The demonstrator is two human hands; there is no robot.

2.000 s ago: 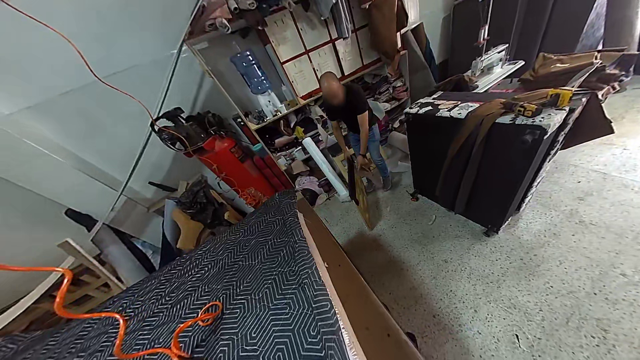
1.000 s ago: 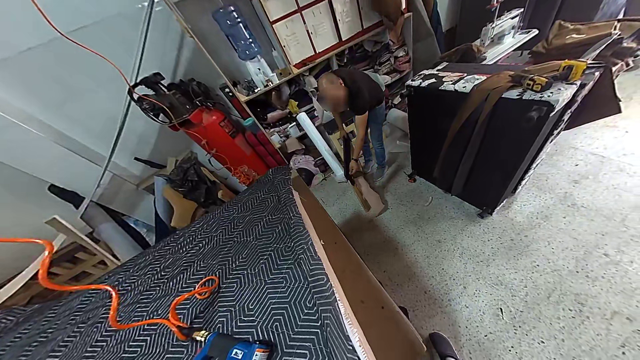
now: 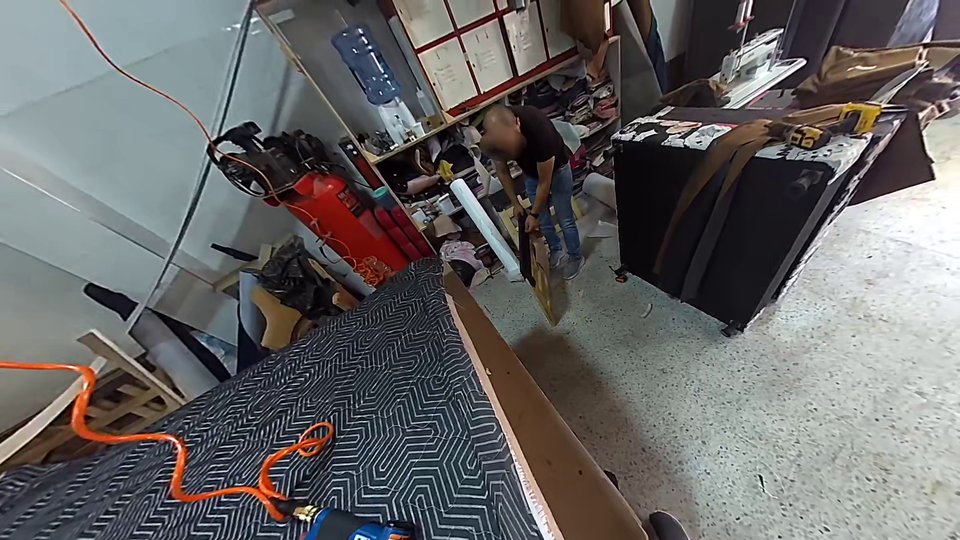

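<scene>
Neither my left hand nor my right hand shows in the head view. A dark fabric with a pale geometric pattern [image 3: 375,382] covers a large panel or piece of furniture in front of me, with a brown edge [image 3: 540,420] along its right side. On the fabric, at the bottom of the view, lies a blue and black air tool [image 3: 352,525], partly cut off by the frame. An orange coiled air hose [image 3: 180,457] joins it through a brass-coloured fitting and runs off to the left.
Another person [image 3: 536,157] bends over a flat board [image 3: 544,289] near cluttered shelves. A red compressor tank [image 3: 349,217] stands by the wall. At right, a black wheeled box [image 3: 690,210] bears yellow power tools [image 3: 859,118]. A shoe [image 3: 666,525] shows at the bottom edge.
The blue air tool, not in view two seconds ago, shows at the bottom edge. The other person's board has changed its tilt. The view has shifted slightly.
</scene>
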